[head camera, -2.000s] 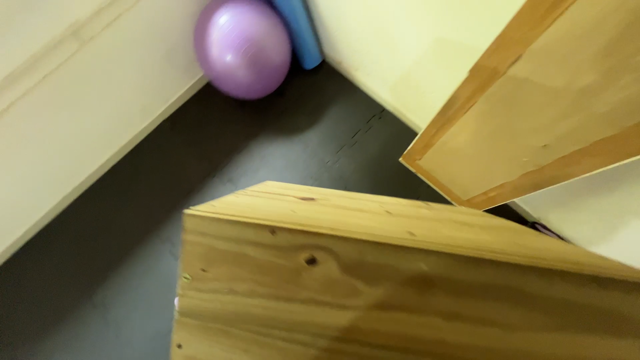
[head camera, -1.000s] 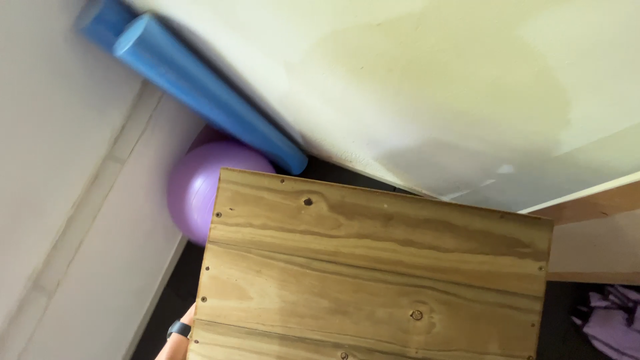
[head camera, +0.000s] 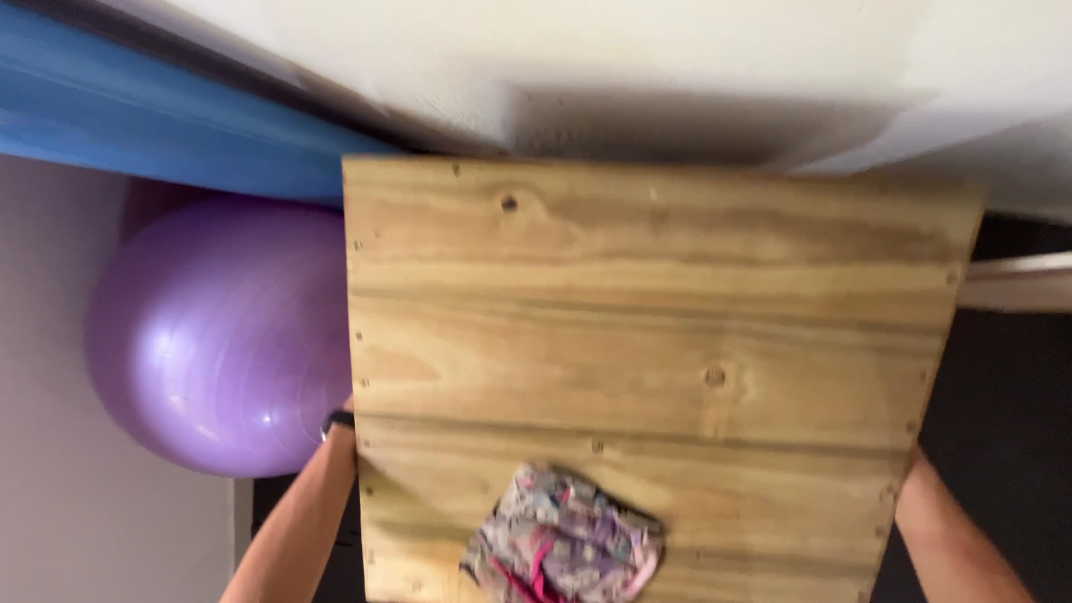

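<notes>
A square panel of pine planks (head camera: 645,335), with knots and screw heads along its sides, fills the middle of the head view. A patterned cloth item with pink straps (head camera: 569,536) lies on its lower part. My left forearm, with a dark band at the wrist, reaches to the panel's left edge; the panel hides most or all of that hand. At the right edge my right forearm comes up the same way, and the panel covers that hand too. Neither hand's fingers show, so their grip cannot be seen.
A large purple exercise ball (head camera: 226,335) stands close at the panel's left. Above it slants a blue foam roller or tube (head camera: 167,109). A pale wall (head camera: 712,50) runs beyond the panel, with dark flooring (head camera: 1005,435) and a pale bar (head camera: 1017,283) at the right.
The wooden panel and my view are now much nearer the purple ball and the wall. Both forearms show now, and the patterned cloth item has come into view on the wood.
</notes>
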